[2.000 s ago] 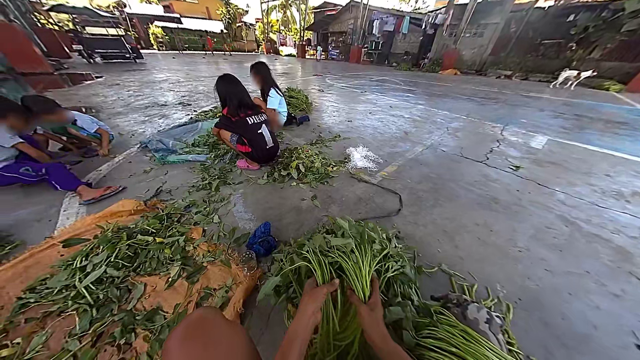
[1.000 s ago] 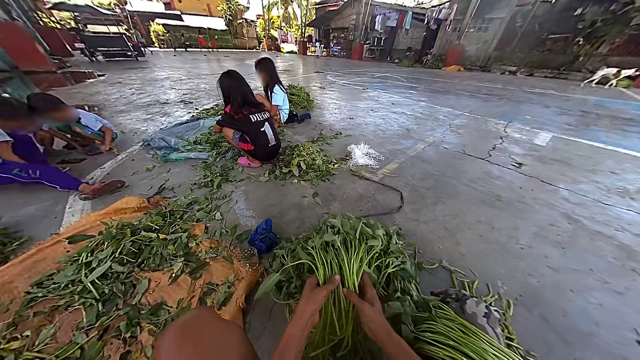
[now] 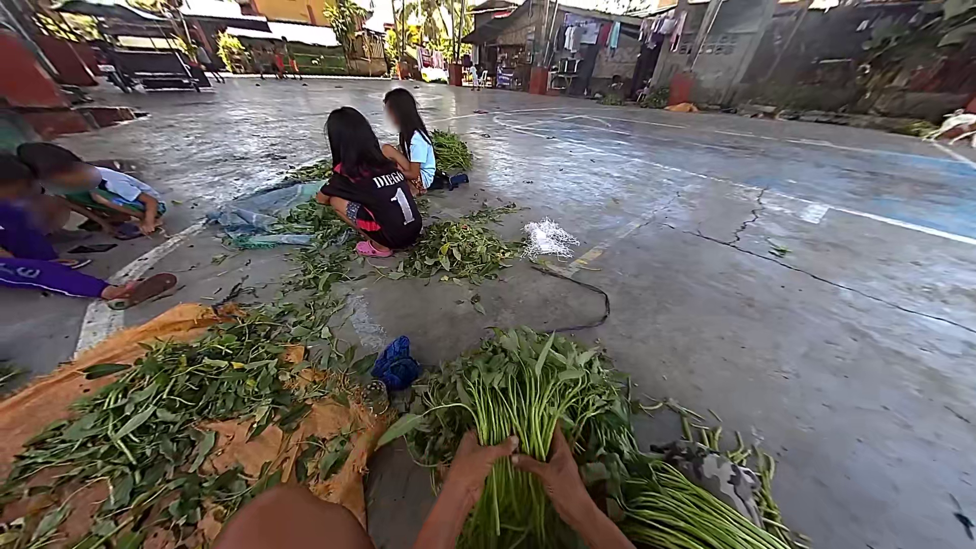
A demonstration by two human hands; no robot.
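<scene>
A bunch of long-stemmed leafy greens stands between my hands, leaves away from me and pale green stems toward me. My left hand grips its left side and my right hand its right side, with the thumbs nearly meeting across the stems. Beneath and around it lies a pile of the same greens. To the right, another bundle of stems lies near a grey patterned cloth. Left of the bunch are a crumpled blue cloth and an orange sheet strewn with loose leaves and stems.
Two people squat ahead by leaf piles and a blue-green net sheet. Other people sit at the far left. A white tangle of string and a dark cord lie on the cracked concrete. A white animal is at the right edge.
Both hands stay around the bunch, and the thumbs have come closer together across the stems. The white animal has moved right, to the edge of view.
</scene>
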